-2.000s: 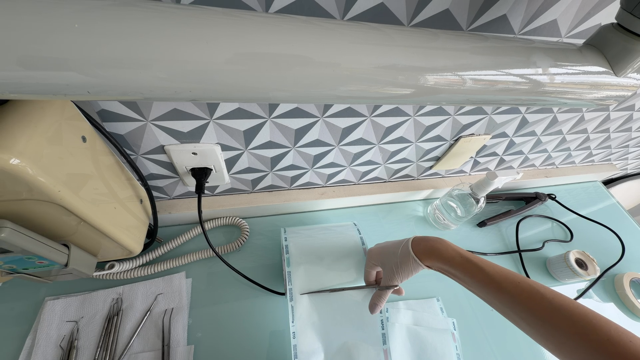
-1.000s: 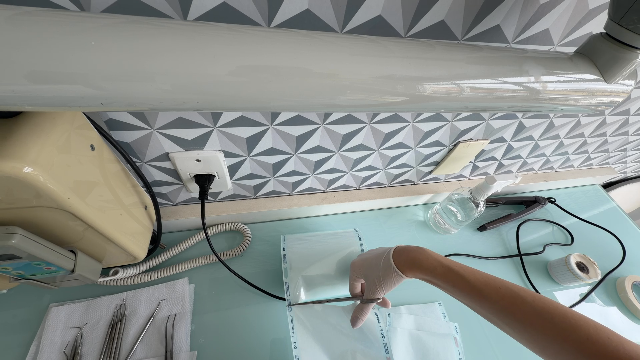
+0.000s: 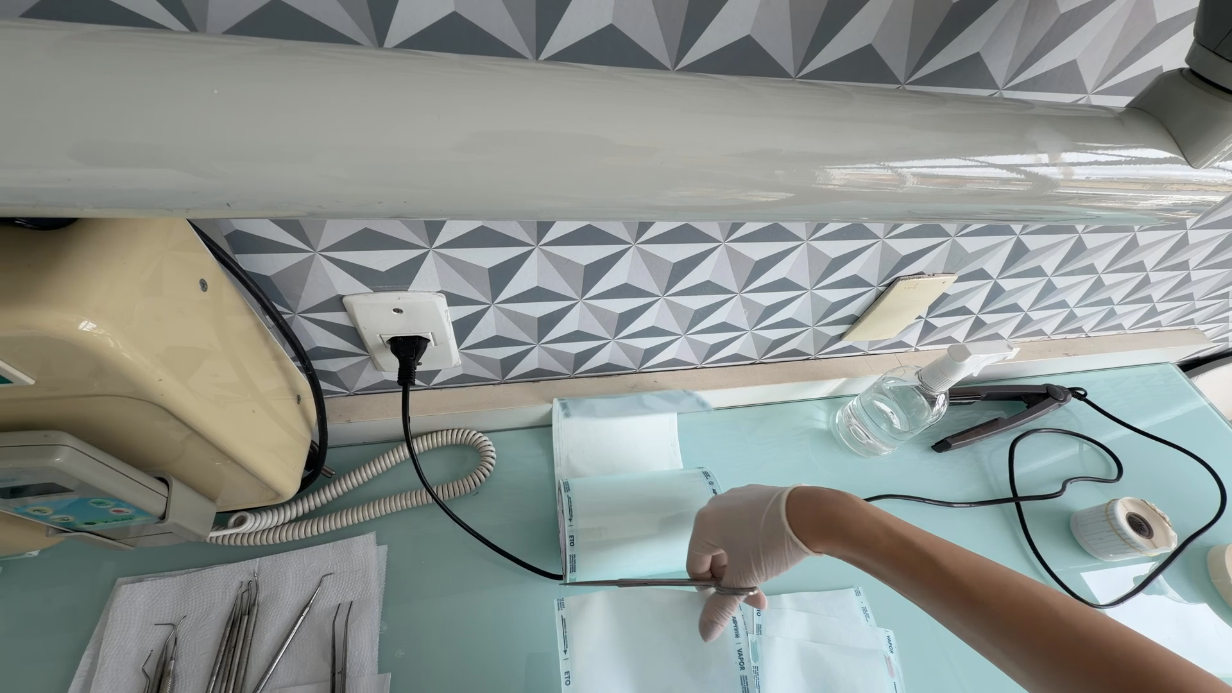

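Note:
My right hand (image 3: 751, 539), in a pale latex glove, comes in from the right and grips metal scissors (image 3: 635, 582) by the handles. Their blades look closed and point left, along the near edge of clear-and-white sterilization pouch material (image 3: 635, 525). That material curls up, with a flatter part of it behind. Just below the blades lies a pouch piece (image 3: 645, 640) with a straight upper edge, seemingly separate. More pouches (image 3: 818, 640) overlap to its right, partly under its printed border. My left hand is out of view.
Dental instruments (image 3: 236, 630) rest on white paper towels at left, near a beige machine (image 3: 125, 356) with a coiled cord. A spray bottle (image 3: 890, 409), a flat-iron-like tool (image 3: 1006, 419), its black cord and a white roll (image 3: 1121, 529) are at right. A thick grey arm (image 3: 577, 135) crosses above.
The pouch material, earlier continuous across the scissors' line, now shows a gap there. Its upper part has curled and shifts toward the wall. My right hand still holds the scissors.

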